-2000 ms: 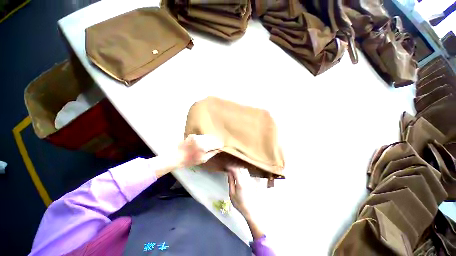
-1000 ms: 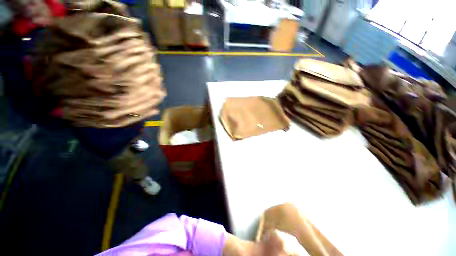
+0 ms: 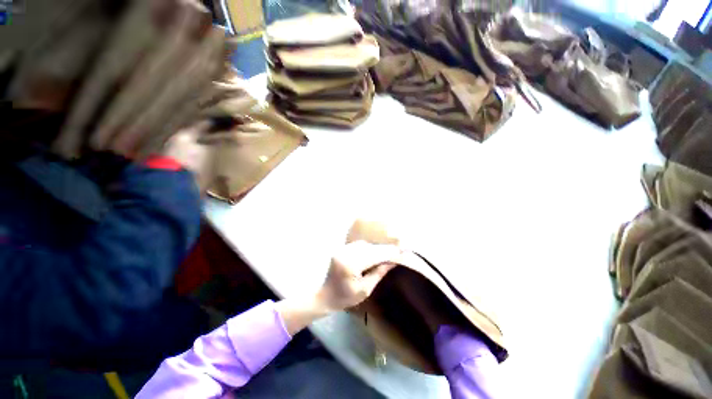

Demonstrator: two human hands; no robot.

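Observation:
A brown bag body (image 3: 402, 312) is at the table edge in front of me, its mouth open toward me and its dark lining showing. My left hand (image 3: 351, 273) grips the left end of its top edge. My right hand is inside the bag and hidden; only the purple sleeve shows at the mouth, so I cannot tell what its fingers do. A dark tab sticks out at the right mouth corner.
A person in a navy jacket (image 3: 117, 241) stands close at the left, holding a blurred brown stack over the left bag body (image 3: 250, 152). A folded stack (image 3: 320, 78), strapped bags (image 3: 453, 93) and overlapping bag bodies (image 3: 663, 273) lie beyond and right.
The coworker has come up to the table's left corner with the brown stack. My view has swung back down to my work. The bag's mouth is wider open, with my right hand deep inside.

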